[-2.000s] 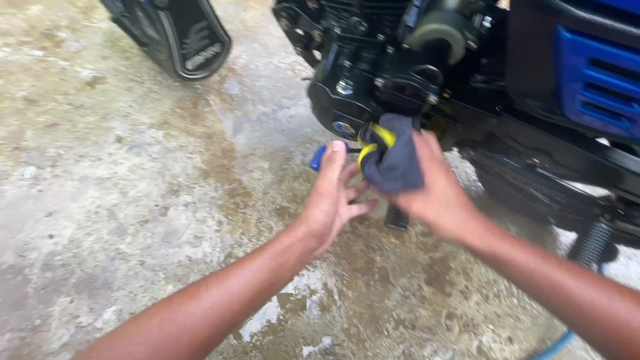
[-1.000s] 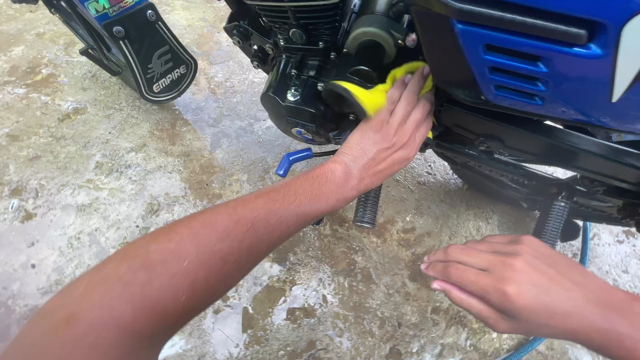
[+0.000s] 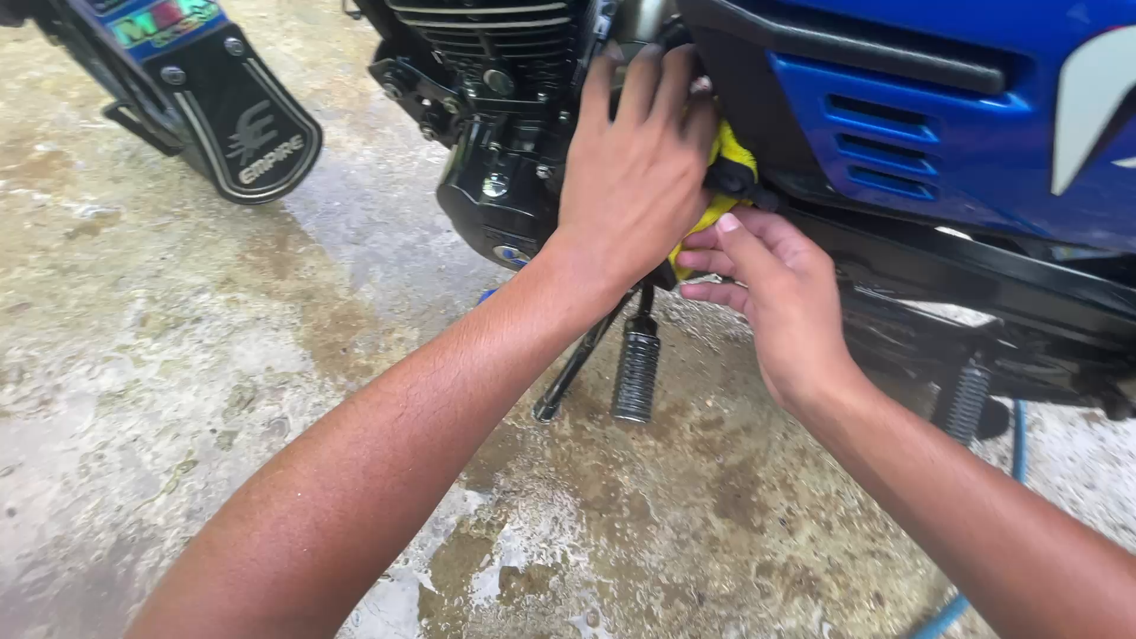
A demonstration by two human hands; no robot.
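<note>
A yellow and dark grey cloth [image 3: 729, 164] is bunched against the motorcycle behind the engine, partly under the side panel. My left hand [image 3: 632, 169] lies over the cloth's left part with its fingers spread upward; whether it grips the cloth is hidden. From the lower right my right hand [image 3: 772, 284] pinches the cloth's lower edge between thumb and fingers. Just left of my left hand is the black engine cover [image 3: 497, 191], with the finned cylinder [image 3: 488, 44] above it. My left forearm hides most of the blue-tipped lever [image 3: 486, 295].
The blue side panel [image 3: 958, 160] overhangs at the upper right. A ribbed footpeg [image 3: 636, 377] and a side stand [image 3: 559, 386] stick out below. Another peg [image 3: 967, 404] and a blue hose [image 3: 1019, 444] are at the right. A black mud flap [image 3: 257, 133] hangs upper left over wet concrete [image 3: 222, 355].
My right hand has moved up from over the floor to the cloth's lower edge. My left hand stays at the cloth, its fingers now pointing more upward. The view has come closer to the motorcycle.
</note>
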